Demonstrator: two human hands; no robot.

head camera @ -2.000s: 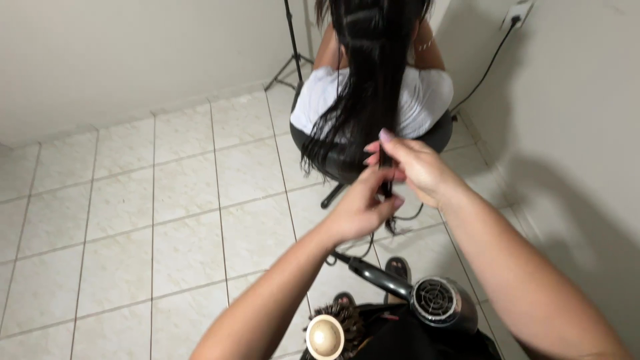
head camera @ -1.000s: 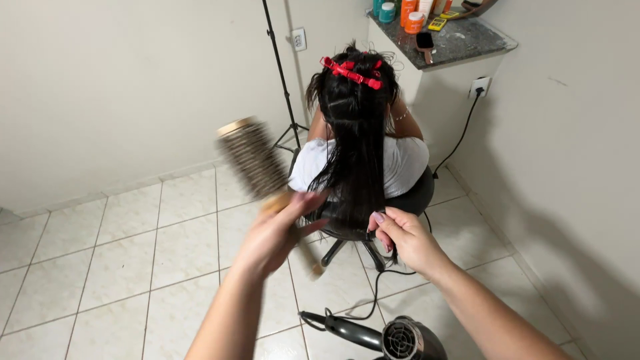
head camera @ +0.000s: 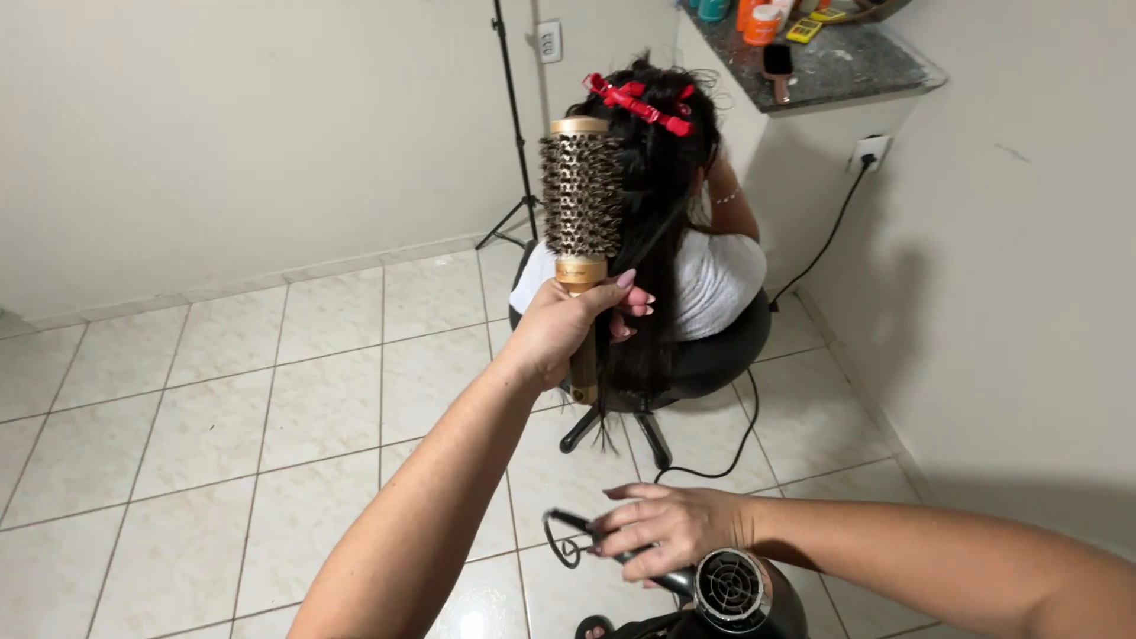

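A round thermal hairbrush with a gold collar stands upright in my left hand, beside the long dark hair of a seated person. Strands of that hair hang by my left fingers; whether they are held is unclear. Red hair clips fasten hair at the top of the head. Lower right, my right hand lies over the handle of a black hair dryer, fingers spread; how firmly they hold it cannot be told. The dryer's rear grille faces up.
The person sits on a black wheeled stool. A power cord runs from a wall outlet down to the floor. Jars and a hand mirror rest on a stone counter at the upper right. A black tripod stand is by the wall.
One second ago the brush was blurred, left of the hair; it is now upright in my left hand. My right hand has left the hair ends and moved down to the dryer.
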